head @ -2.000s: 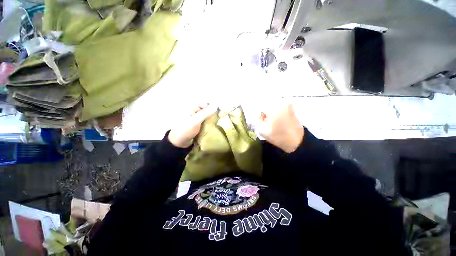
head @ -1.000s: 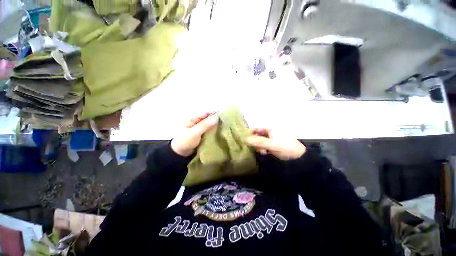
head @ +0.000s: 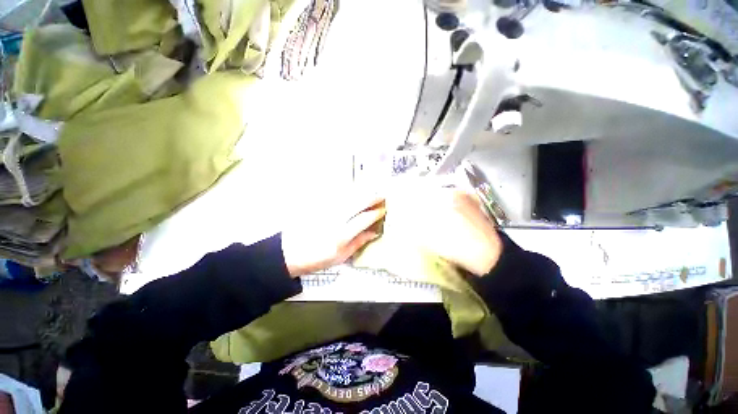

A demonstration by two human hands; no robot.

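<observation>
An olive-green garment piece (head: 463,301) lies partly on the bright white table under my hands and hangs over its front edge onto my lap. My left hand (head: 330,239) rests on the cloth with its fingertips at the cloth's left side. My right hand (head: 463,230) lies on the cloth near the needle area (head: 417,160) of the sewing machine (head: 477,97). The glare washes out my right fingers, so their grip is hidden. Whether my left fingers pinch the cloth or press it flat is unclear.
A heap of green pieces (head: 150,149) lies at the upper left, beside a grey-brown tied bundle (head: 32,210) at the far left. A black phone-like rectangle (head: 560,182) lies on the machine bed at the right. Printed marks (head: 663,279) run along the table's front edge.
Both hands have moved from the table's front edge up towards the needle area, taking the green piece along. The cloth now lies partly on the table. The camera view has shifted, showing more of the machine head.
</observation>
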